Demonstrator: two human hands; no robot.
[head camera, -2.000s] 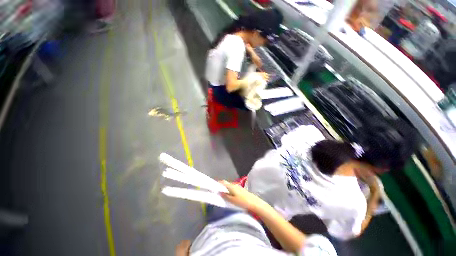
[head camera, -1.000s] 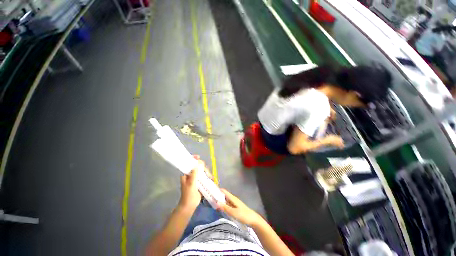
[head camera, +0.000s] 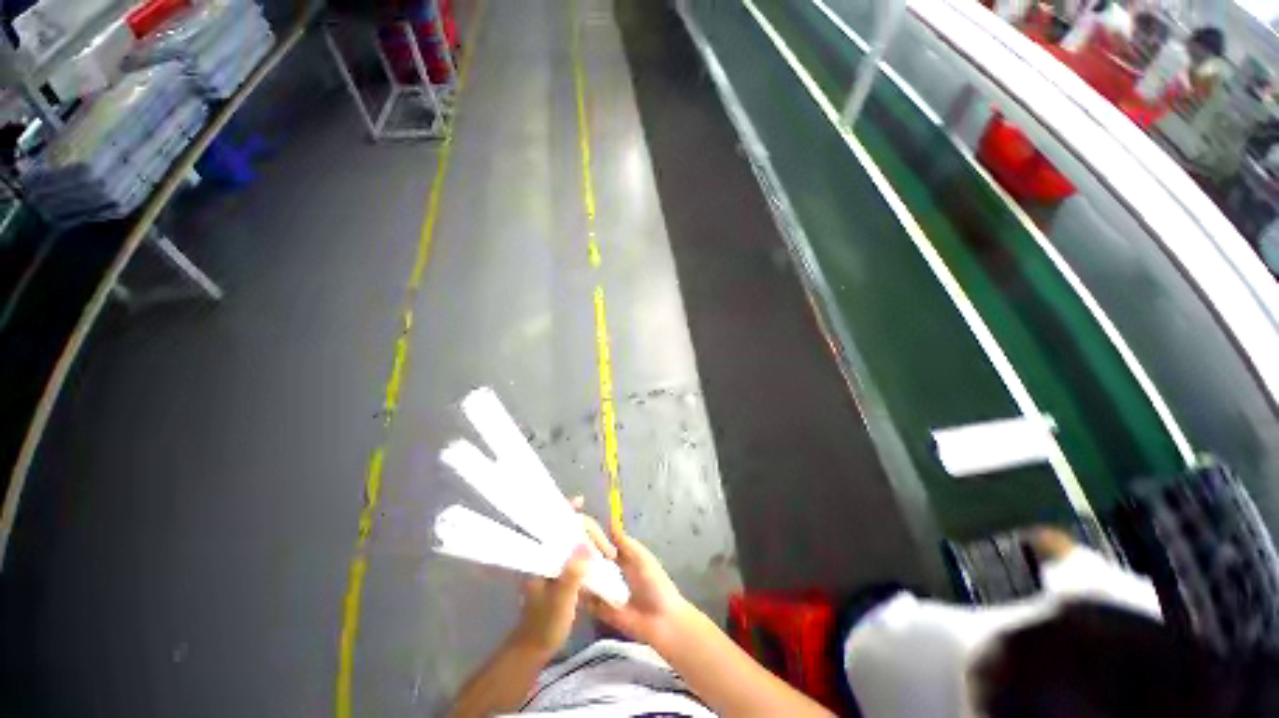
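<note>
A fanned bundle of long narrow white strips is held in front of my body, over the grey floor. Several strips spread towards the upper left and overlap at the held end. My left hand grips the bundle near its lower end. My right hand is around the lower right end of the same bundle, fingers touching the strips. Any print on the strips is too blurred to read.
Yellow lines run along the floor. At lower right a person in white sits by a red stool, reaching to a black tray. A white sheet lies on the green bench. Stacked trays stand at upper left.
The seated person has shifted from mid-right to the lower right as the view moved forward along the aisle. The strips are fanned wider than a second ago, still in both hands.
</note>
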